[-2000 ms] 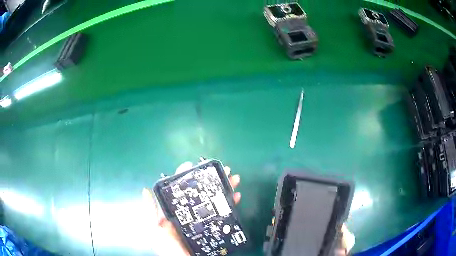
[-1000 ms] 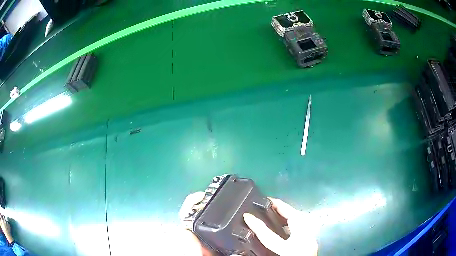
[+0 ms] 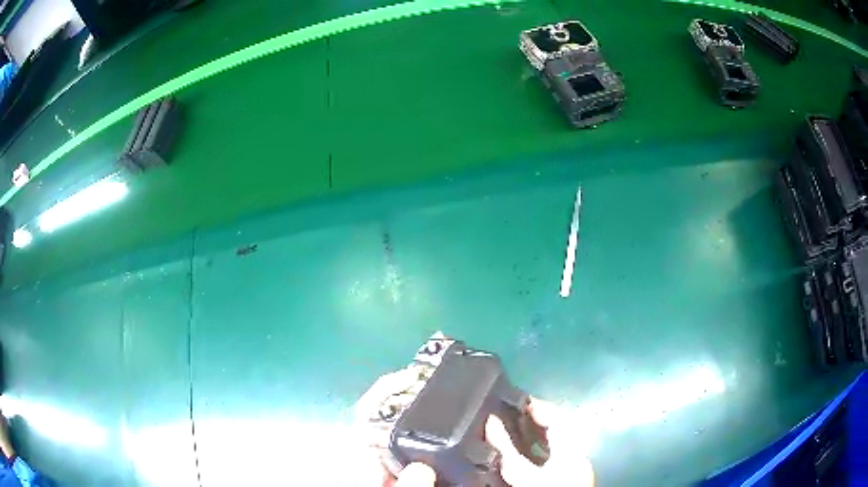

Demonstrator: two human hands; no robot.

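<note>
A joined trail camera (image 3: 447, 404), a thick dark block with a smooth rear cover facing up and a paler ribbed front edge on its left, is held low in the view over the glossy green bench (image 3: 286, 333). My left hand (image 3: 381, 409) grips its left side, with fingertips at the lower edge. My right hand (image 3: 547, 447) grips its right side, with fingers bent over the cover. Both hands are washed out by glare and cut off by the bottom edge. The circuit board is hidden inside.
Silvery tweezers (image 3: 572, 243) lie on the bench. Two opened cameras (image 3: 582, 84), (image 3: 731, 71) and dark bar-shaped blocks (image 3: 150, 133) lie on the darker green strip. Stacked black covers (image 3: 826, 204) stand at right, above a blue bin (image 3: 818, 438). Another person's arm (image 3: 11, 452) shows at lower left.
The circuit-board front and the rear cover, held apart two seconds ago, are now together as one block. Since one second ago the block has turned and tilted slightly, and fingertips show at its lower edge.
</note>
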